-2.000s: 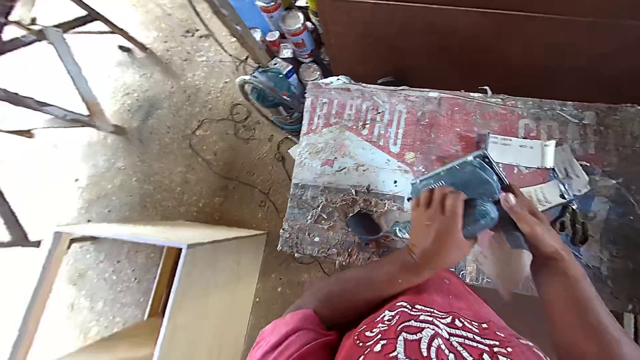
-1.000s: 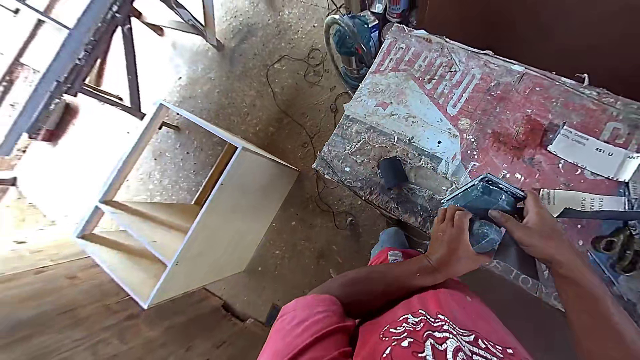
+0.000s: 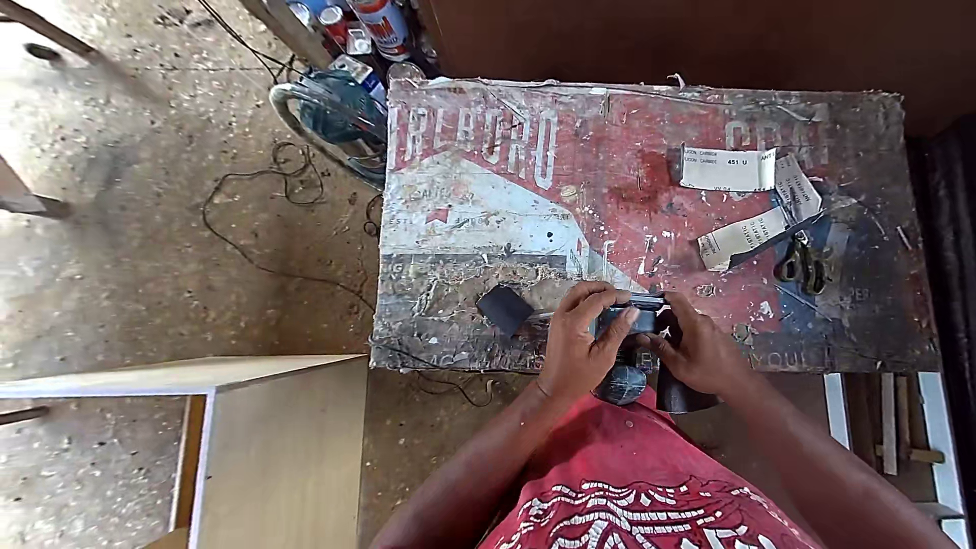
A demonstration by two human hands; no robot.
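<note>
Both hands hold a dusty blue electric sander (image 3: 631,320) at the near edge of a worn painted board (image 3: 488,221). My left hand (image 3: 583,335) grips its left side, thumb across the body. My right hand (image 3: 698,343) is at its right side, fingers by the pad end; a dark curled strip (image 3: 681,393), seemingly sandpaper, hangs beneath this hand. The sander's rounded end points toward the red shirt. A small dark piece of sandpaper (image 3: 505,310) lies left of my left hand. Printed sandpaper pieces (image 3: 728,168) and scissors (image 3: 803,267) lie farther right.
A teal power tool (image 3: 335,110) with a pale hose or handle stands on the floor left of the board, near cans (image 3: 381,27). A cable (image 3: 236,240) trails over the floor. A pale wooden cabinet frame (image 3: 286,450) stands lower left. A brown panel (image 3: 686,46) borders the far side.
The sander has been tipped, its pad end now facing away from the shirt, and both hands have shifted around it. The view has swung back from the left.
</note>
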